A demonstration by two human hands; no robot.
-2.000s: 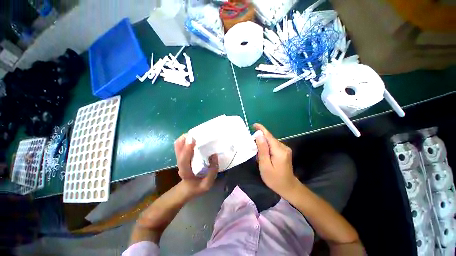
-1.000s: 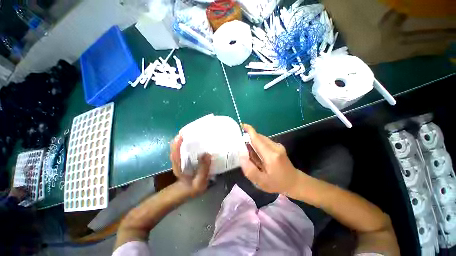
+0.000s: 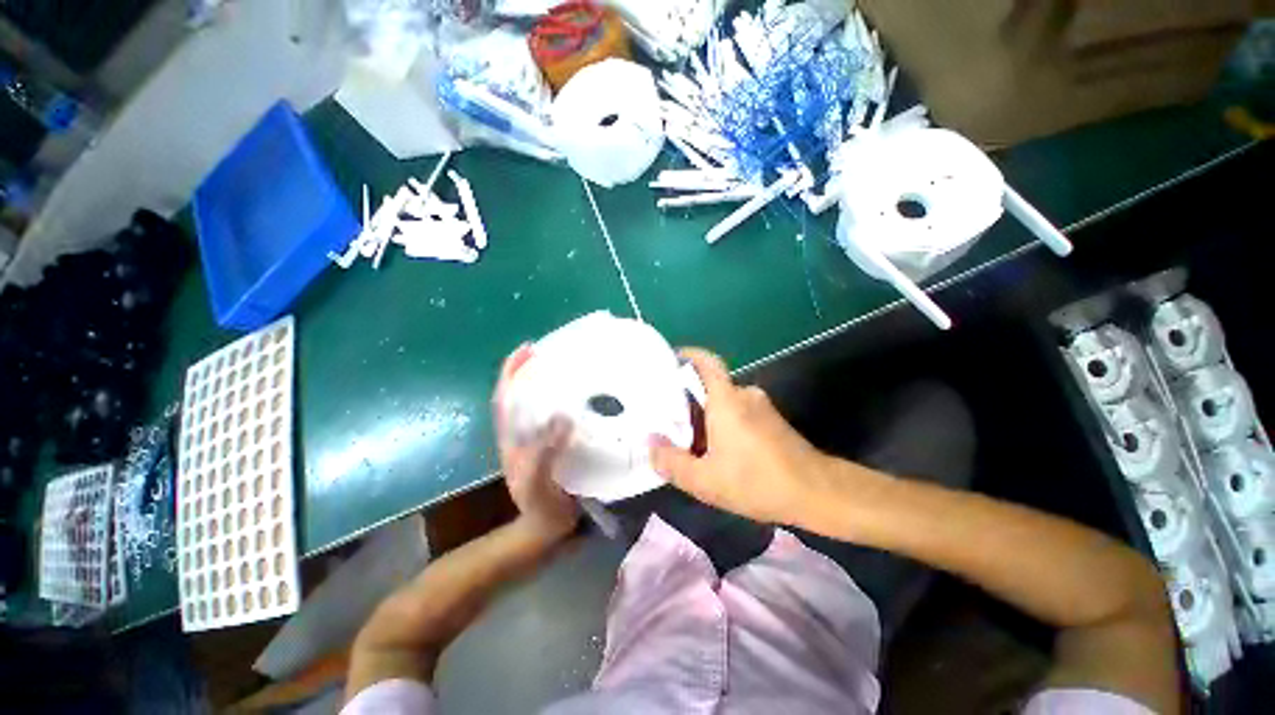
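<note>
A white drum-like plastic housing (image 3: 599,377) is held over the bench's front edge, its dark centre hole facing up. My left hand (image 3: 537,454) grips its left side, with the thumb on the face. My right hand (image 3: 727,440) grips its right side, with the thumb on the lower right rim. A small white piece (image 3: 689,380) shows at the right fingertips; whether it is joined to the housing I cannot tell. A narrow white end projects below the housing near my left hand.
An assembled unit (image 3: 916,203) with two arms and a bare housing (image 3: 607,120) stand on the green bench (image 3: 420,335). White arms with blue strands (image 3: 783,119), a blue tray (image 3: 273,217) and a perforated tray (image 3: 239,475) lie around. A black bin (image 3: 1028,419) with units is at right.
The held housing has turned so its flat face with the hole shows. My right hand has moved in against its right side. The whole view has shifted, moving the bench items left in the picture.
</note>
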